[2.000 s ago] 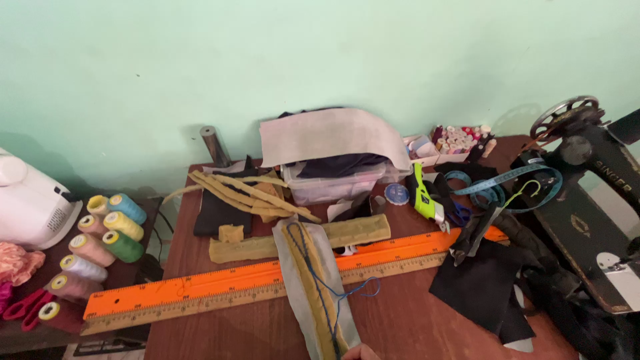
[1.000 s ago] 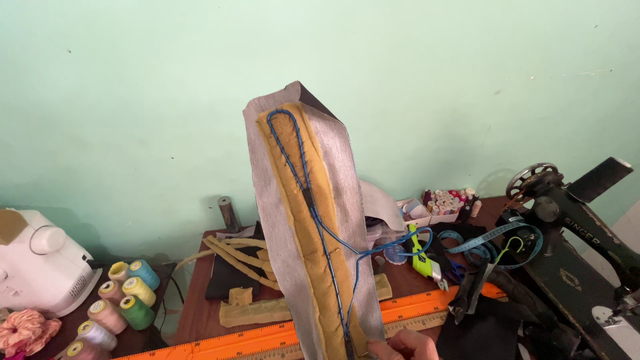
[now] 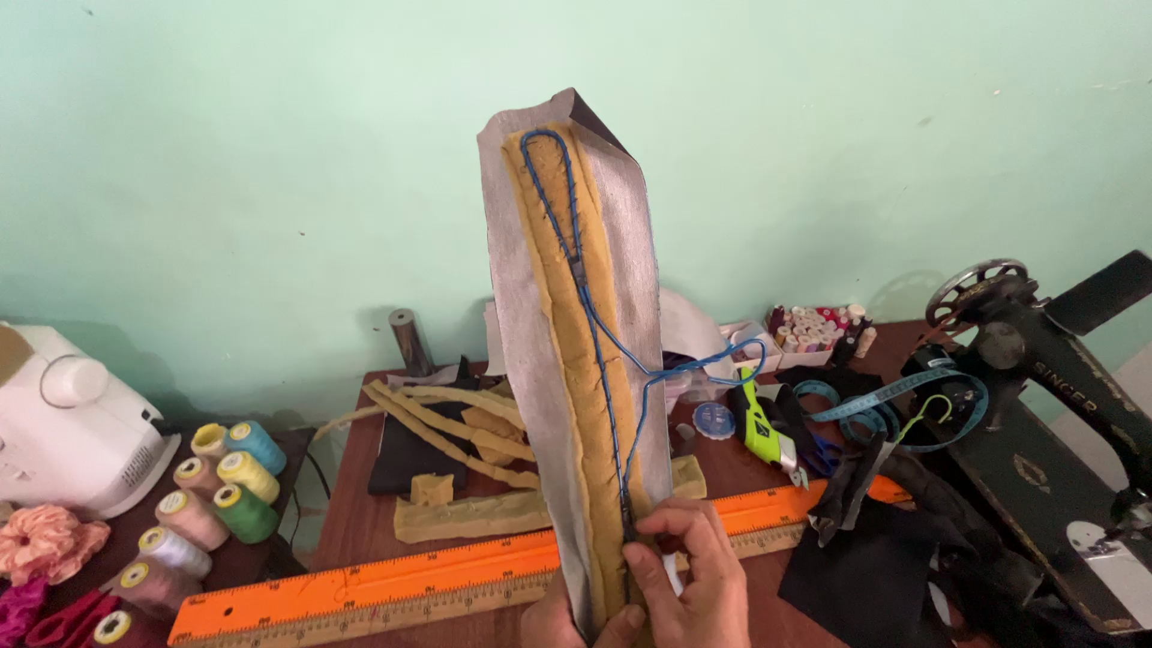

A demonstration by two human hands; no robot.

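Observation:
A long grey fabric strip (image 3: 630, 216) lined with mustard padding (image 3: 576, 333) stands tilted upright before me. Blue cord or wire (image 3: 589, 360) forms a narrow loop near its top, runs down the padding, and juts out to the right in a second loop. Dark bindings cross the cord at mid-length and near the bottom. My left hand (image 3: 558, 616) grips the strip's lower end, mostly hidden behind it. My right hand (image 3: 688, 567) pinches the lower dark binding between thumb and finger. Something small and white shows beside the right fingers, too hidden to name.
An orange ruler (image 3: 378, 571) and a wooden ruler (image 3: 450, 598) cross the table beneath. Thread spools (image 3: 245, 513) and a white sewing machine (image 3: 72, 405) are at left. A black sewing machine (image 3: 1017, 351), blue measuring tape (image 3: 900, 387), green-handled cutter (image 3: 765, 427) and black fabric (image 3: 864, 567) lie at right.
The strip, lying across the rulers two seconds ago, is now raised before the wall. My right hand has come further into view at its lower end, and my left hand now shows there too.

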